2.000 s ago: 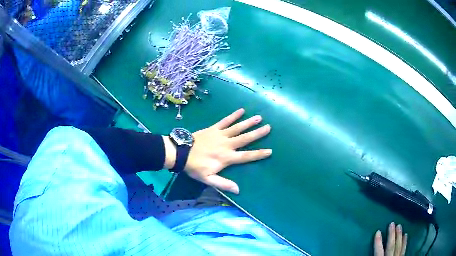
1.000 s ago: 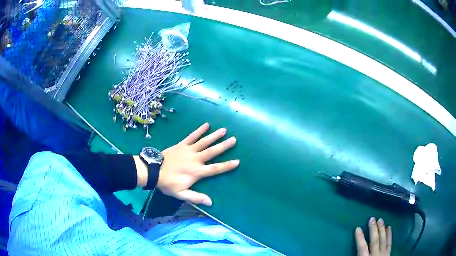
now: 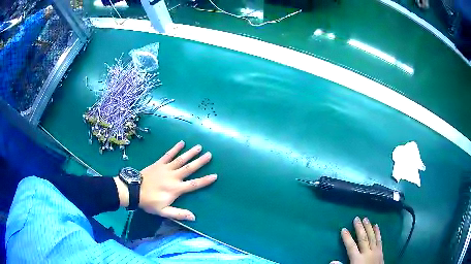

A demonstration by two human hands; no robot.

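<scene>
My left hand [image 3: 168, 184] lies palm down with spread fingers on the green bench top, near its front edge, holding nothing. My right hand [image 3: 364, 242] shows at the bottom right edge, flat on the bench, its wrist cut off by the picture's edge. A black electric screwdriver [image 3: 356, 192] lies on the bench just beyond my right hand, its bit pointing left and its cord curving down on the right. A pile of pale violet wire harnesses [image 3: 120, 100] with yellowish-brown ends lies beyond my left hand. Neither hand touches them.
A small clear bag [image 3: 145, 56] lies at the top of the harness pile. Tiny dark screws [image 3: 207, 106] are scattered mid-bench. A ragged white scrap [image 3: 407, 162] lies beyond the screwdriver. A white edge strip [image 3: 289, 58] borders the far side. A metal frame post [image 3: 56, 82] stands at the left.
The view has turned right, so the bench things appear further left. More of my right hand now shows. Both hands stay flat on the bench, and the screwdriver and harnesses have not visibly moved on it.
</scene>
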